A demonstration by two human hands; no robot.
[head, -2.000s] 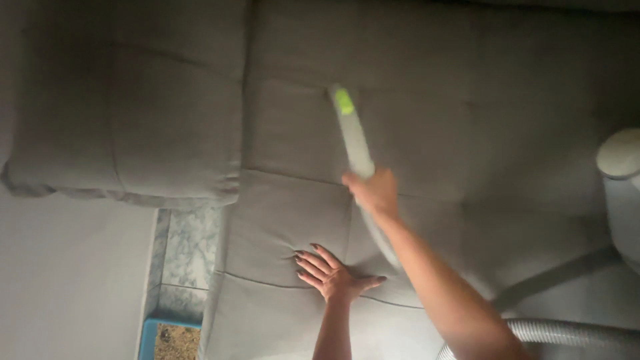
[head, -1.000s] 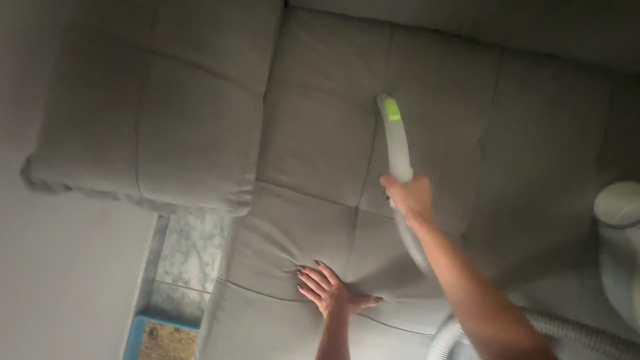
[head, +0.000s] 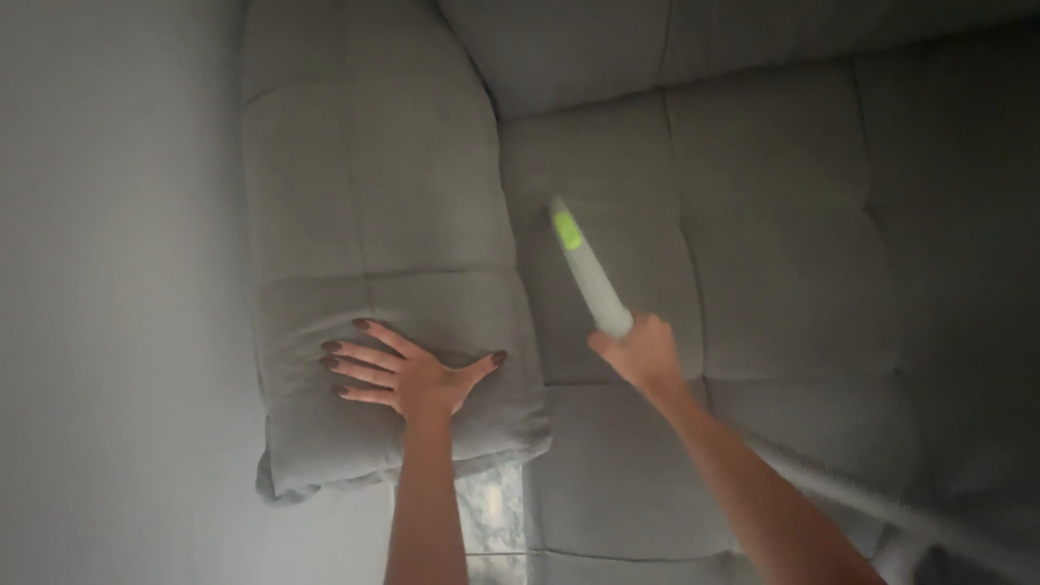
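My right hand [head: 643, 351] grips a white vacuum cleaner wand [head: 597, 284] with a bright green patch near its tip. The wand's tip is over the grey sofa seat [head: 601, 171], close to the armrest; whether it touches the fabric I cannot tell. From behind my right hand a ribbed vacuum hose [head: 845, 487] runs to the lower right. My left hand [head: 426, 380], fingers spread and with dark nails, lies flat on the grey padded armrest [head: 431, 195] and holds nothing.
A pale wall [head: 122, 284] rises along the left side. Below the armrest, marbled floor tiles [head: 491, 504] show between the wall and the seat. The sofa's backrest [head: 569, 49] spans the top. At the bottom right edge is a partly seen pale object.
My left hand has moved from the seat cushion onto the armrest. My right hand has brought the wand toward the armrest. The view has shifted.
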